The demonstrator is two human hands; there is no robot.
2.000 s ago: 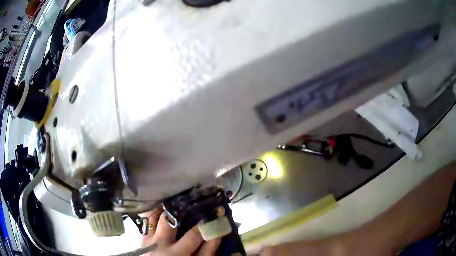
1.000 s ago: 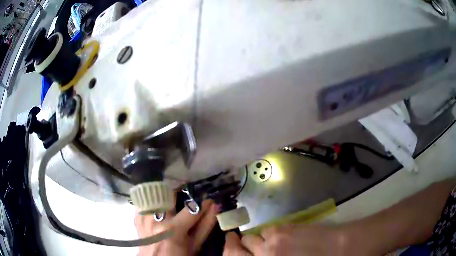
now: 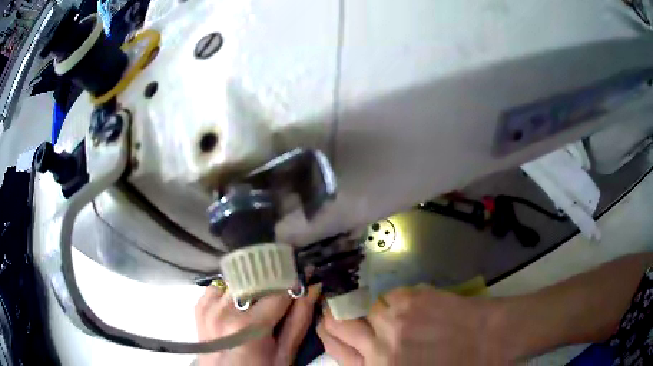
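A narrow strip of dark garment piece (image 3: 309, 347) shows between my hands, below the needle area of the white sewing machine (image 3: 415, 93). My left hand (image 3: 247, 325) is on its left edge, fingers bent and pinched together, partly behind the tension dial (image 3: 259, 270) and the wire guides. My right hand (image 3: 429, 325) is on its right edge, fingers curled, close against the pale knob (image 3: 349, 304). The presser foot and needle area (image 3: 333, 263) is dark and blurred, and the stitching point is hidden. No zipper can be made out.
Snips with red and black handles (image 3: 487, 211) lie on the grey bed, right of the lit round plate (image 3: 380, 234). White cloth (image 3: 567, 187) lies beneath the arm. Yellow tape (image 3: 469, 287) shows behind my right hand. A curved metal bar (image 3: 68, 264) arches at left.
My right hand has come left and up to the pale knob and now covers much of the yellow tape. The machine head appears farther right as the view shifts.
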